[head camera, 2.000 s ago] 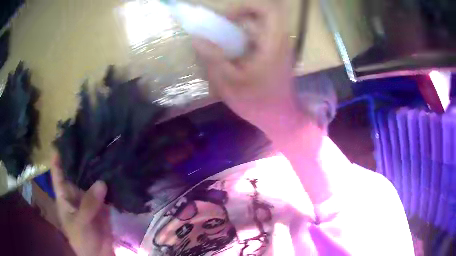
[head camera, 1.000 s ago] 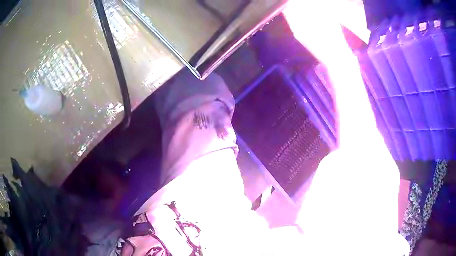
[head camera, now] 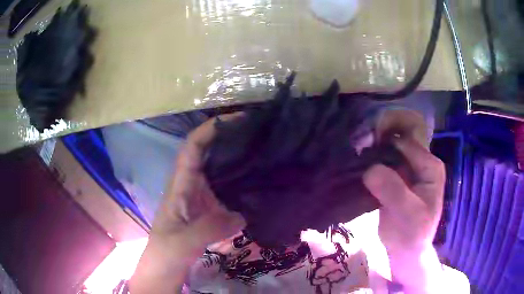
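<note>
A black, jagged-edged leaf or petal piece point(head camera: 287, 166) is held over the lap, just in front of the table edge, its points towards the table. My left hand point(head camera: 195, 189) holds its left side, thumb near the lower edge. My right hand point(head camera: 405, 178) pinches its right end between thumb and fingers. The dark layers blur together, so I cannot tell how many there are. Another black ragged clump point(head camera: 54, 63) lies on the table's left side. A white bottle point(head camera: 335, 10) lies on the table, cut off by the top edge.
The yellowish, glossy table point(head camera: 149, 63) spans the top. A black cable point(head camera: 428, 57) curves across its right part. A shiny box point(head camera: 465, 69) stands at the right, above a blue-violet ribbed basket point(head camera: 485, 212). A brown cardboard box point(head camera: 92, 195) and a blue crate rim point(head camera: 109, 172) are low at left.
The view has swung back left from the basket side. Both hands are now on the black piece. The bottle, in my right hand two seconds ago, lies on the table.
</note>
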